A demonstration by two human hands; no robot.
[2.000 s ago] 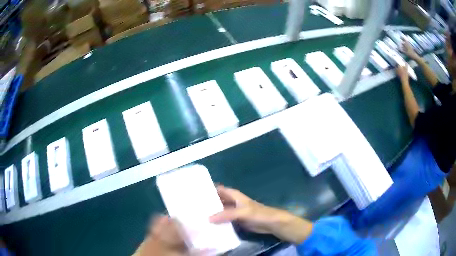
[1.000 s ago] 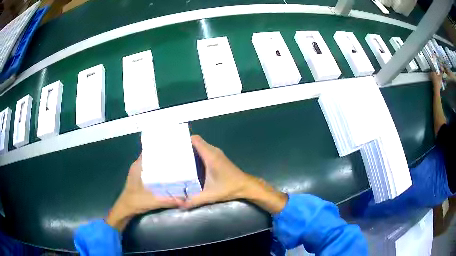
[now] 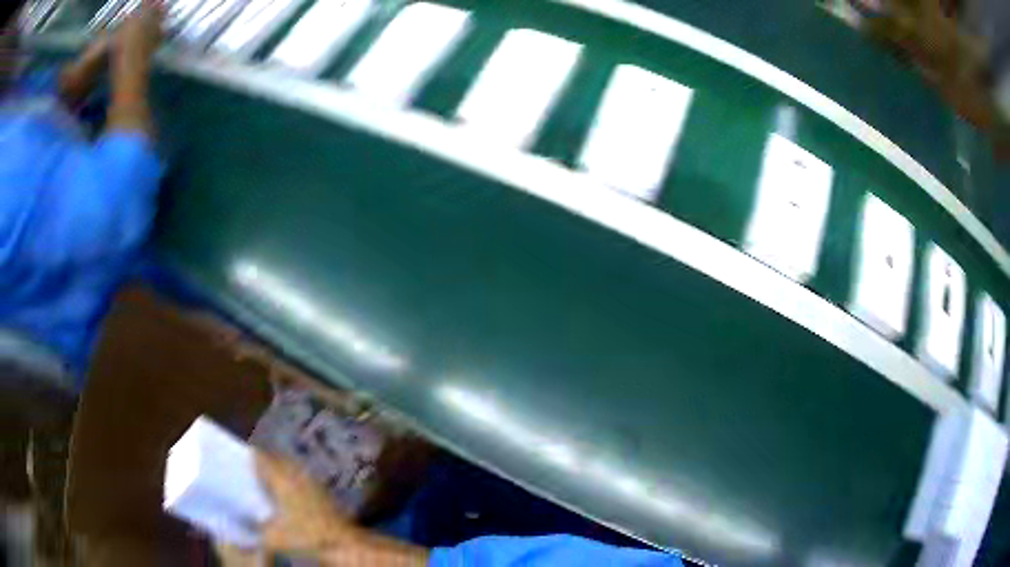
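Observation:
A white box [image 3: 216,476] is tilted in the air at the lower left, beyond the bench's near edge. A blurred hand, apparently my right hand [image 3: 294,504], grips its right side, with a blue sleeve running along the bottom edge. A small patch of skin under the box appears to be my left hand [image 3: 238,556], mostly cut off by the picture's edge. Its grip cannot be told. White boxes [image 3: 790,210] stand spaced in a row on the green conveyor belt [image 3: 709,177]. Some show a small dark mark.
A person in a blue smock [image 3: 67,210] works at the bench on the left. An open brown carton [image 3: 155,377] with small pale pieces [image 3: 321,443] lies below the bench edge. A pale guide rail [image 3: 665,233] borders the belt. A layered white stack [image 3: 958,487] lies at lower right.
The view has swung left, bringing the neighbouring worker and carton into sight. The white box has moved from over the bench to beyond its near edge, held lower left.

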